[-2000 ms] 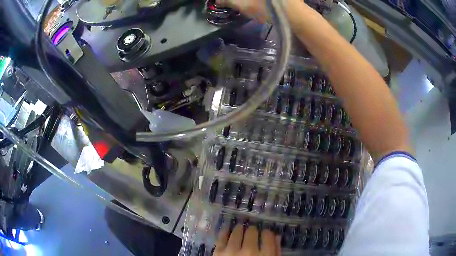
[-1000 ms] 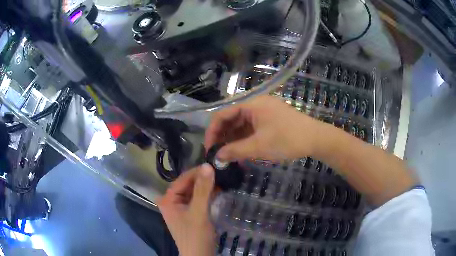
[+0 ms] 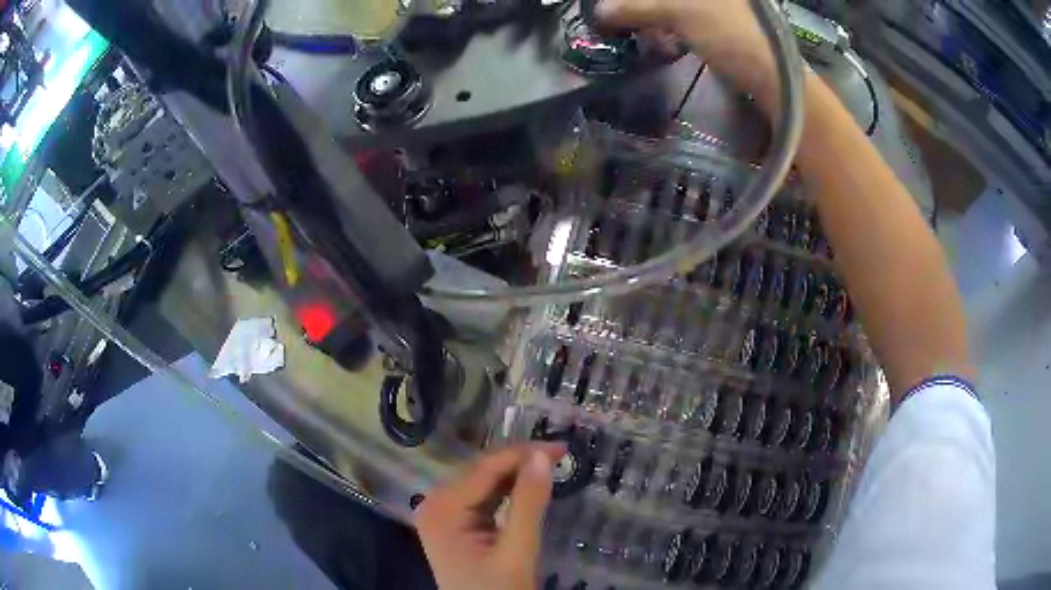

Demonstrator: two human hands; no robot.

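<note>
My left hand (image 3: 490,519) is over the lower left of the clear blister tray (image 3: 645,305), thumb and finger on a round black part (image 3: 564,466) with a pale centre. My right hand (image 3: 651,16) is at the top, its fingers at a fixture (image 3: 597,46) on the dial plate (image 3: 507,98). Whether its fingers hold a part cannot be told. Rows of black discs stand on edge in the tray pockets. Another fixture (image 3: 390,95) on the dial holds a round black piece with a silver centre.
A large clear hoop (image 3: 645,280) crosses the view. A thick black arm (image 3: 334,219) with a red light (image 3: 315,323) runs diagonally at left. A crumpled white wipe (image 3: 249,349) and a black ring (image 3: 406,409) lie on the machine deck.
Both hands were together over the tray with a black part. My right hand has moved up to the dial fixture; my left hand stays low over the tray. The view has shifted.
</note>
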